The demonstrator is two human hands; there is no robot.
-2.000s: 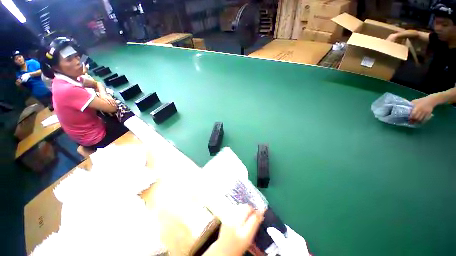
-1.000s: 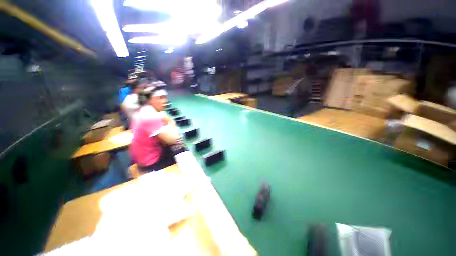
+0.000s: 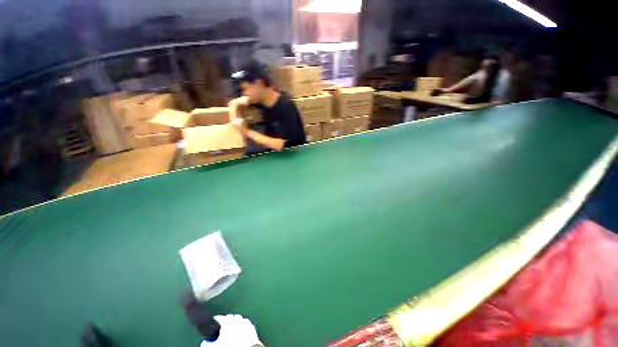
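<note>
A flat white bubble bag (image 3: 211,266) lies on the green conveyor belt (image 3: 352,223), left of the middle. A black unit (image 3: 196,313) lies just below it, its upper end near the bag's lower edge. My right hand (image 3: 234,332), in a white glove, is at the bottom edge, partly cut off. It meets the unit's lower end; blur hides whether the fingers grip it. Another black unit (image 3: 95,335) is cut off at the lower left. My left hand is out of the picture.
Across the belt, a person in black (image 3: 288,122) bends at an open carton (image 3: 213,139). Stacked cartons (image 3: 354,101) stand behind. Yellow tape (image 3: 467,291) and red film (image 3: 562,291) cover the near right edge. Another person (image 3: 480,83) is far right.
The view has swung right, and the seated person in pink has left it. The bubble bag lies on the belt, away from my hands. My left hand has gone out of view.
</note>
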